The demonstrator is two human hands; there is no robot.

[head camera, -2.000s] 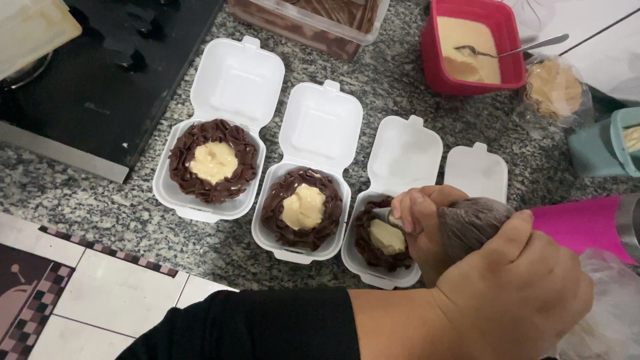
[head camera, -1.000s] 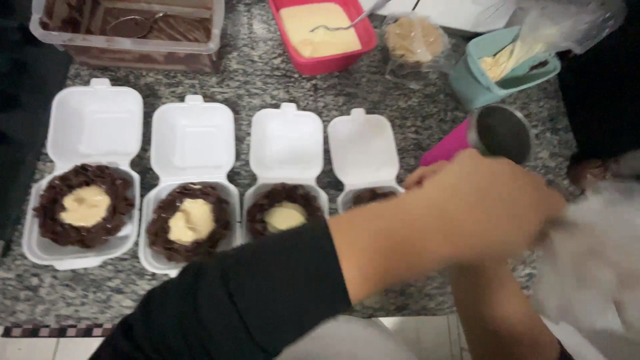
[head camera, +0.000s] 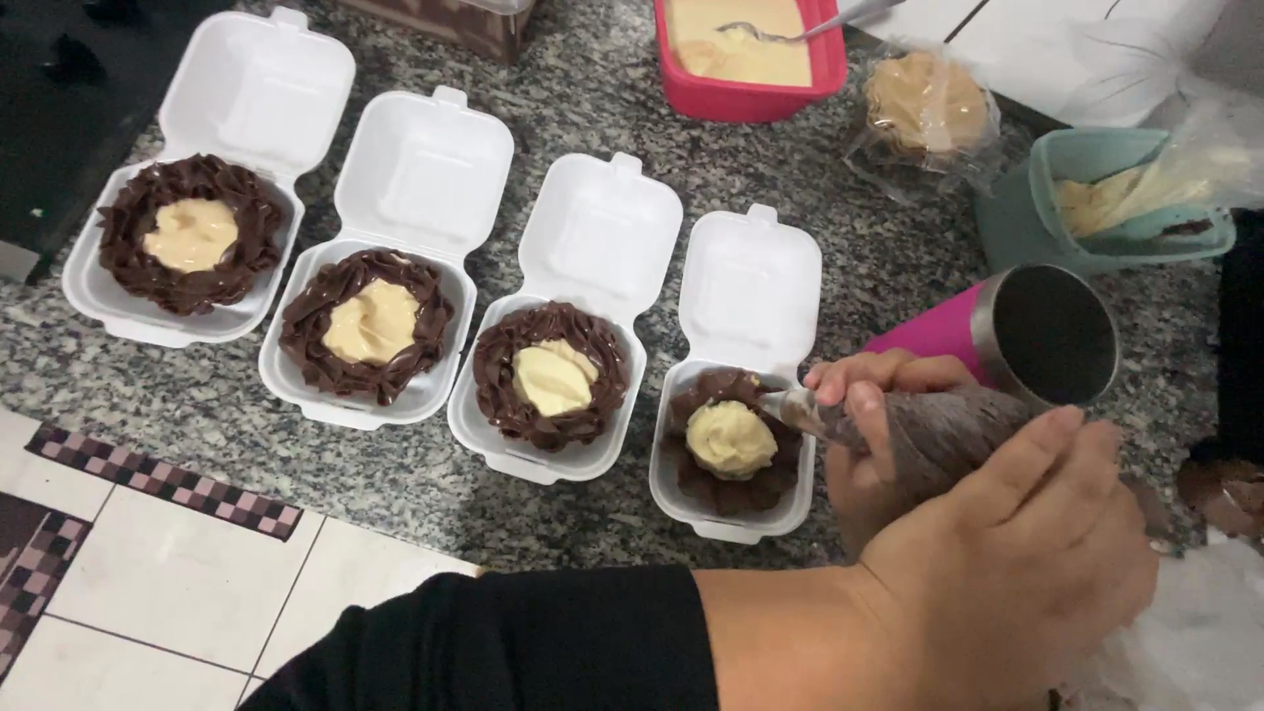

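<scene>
My left hand point(head camera: 1017, 553), on the black-sleeved arm, grips the full part of a piping bag point(head camera: 953, 434) of dark brown cream. My right hand point(head camera: 869, 425) closes around the bag near its metal nozzle point(head camera: 790, 407). The nozzle tip is at the upper right edge of the chocolate base in the rightmost white foam box point(head camera: 731, 528), beside a pale cream mound point(head camera: 731, 439). Three other lidded foam boxes point(head camera: 188, 331), point(head camera: 360, 415), point(head camera: 548, 469) stand open to the left; each holds a ring of piped chocolate around a pale filling.
Behind the boxes are a red tub point(head camera: 755, 99) of pale cream with a spoon and a wrapped stack of wafer-like discs point(head camera: 928, 104). A teal container point(head camera: 1027, 207) holds a bag of pale cream. A pink tumbler point(head camera: 928, 321) lies close to my right hand. A black cooktop point(head camera: 69, 128) borders the left.
The nozzle was at the third box two seconds ago; both hands have moved right with the bag to the rightmost box. The view has shifted.
</scene>
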